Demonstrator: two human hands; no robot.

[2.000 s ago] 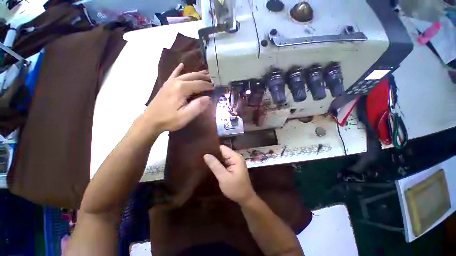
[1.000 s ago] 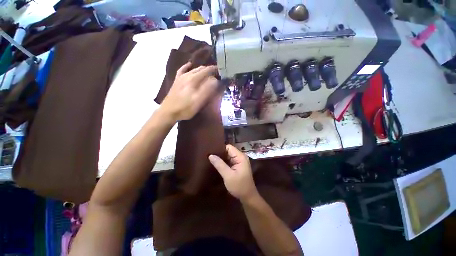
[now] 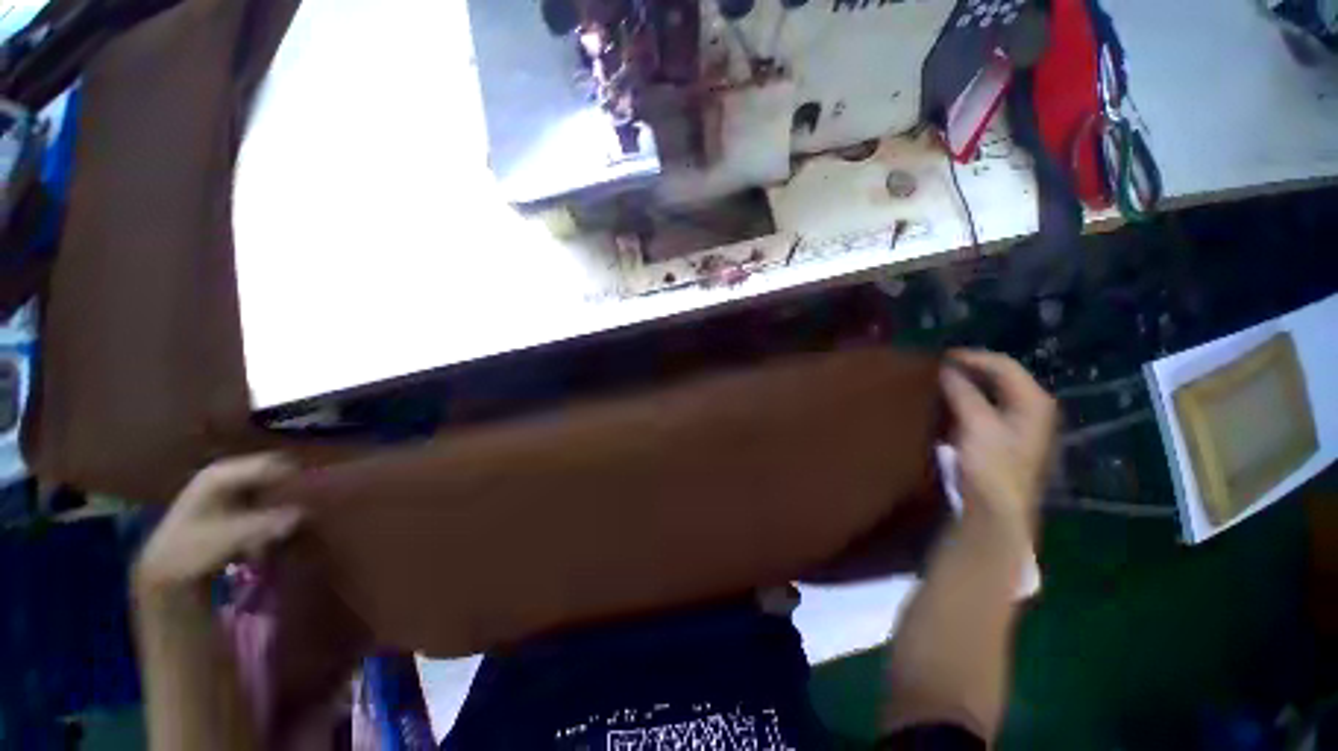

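Observation:
A brown fabric panel (image 3: 631, 499) is stretched sideways between my hands, in front of the table's edge and over my lap. My left hand (image 3: 220, 521) grips its left end; it is somewhat blurred. My right hand (image 3: 1005, 426) grips its right end. The overlock machine (image 3: 836, 88) stands beyond the panel, its upper part cut off by the top edge. Its presser foot area (image 3: 624, 125) is lit and no brown cloth shows under it.
A long brown panel stack (image 3: 140, 250) lies at the white table's (image 3: 352, 220) left edge. Scissors (image 3: 1127, 162) with red and green handles lie by red cloth (image 3: 1068, 96) right of the machine. A framed yellowish piece (image 3: 1247, 426) is at the far right.
The brown cloth has left the machine and is now spread between both hands nearer my body. My left hand moved left and down, my right hand moved right. The view has tilted lower.

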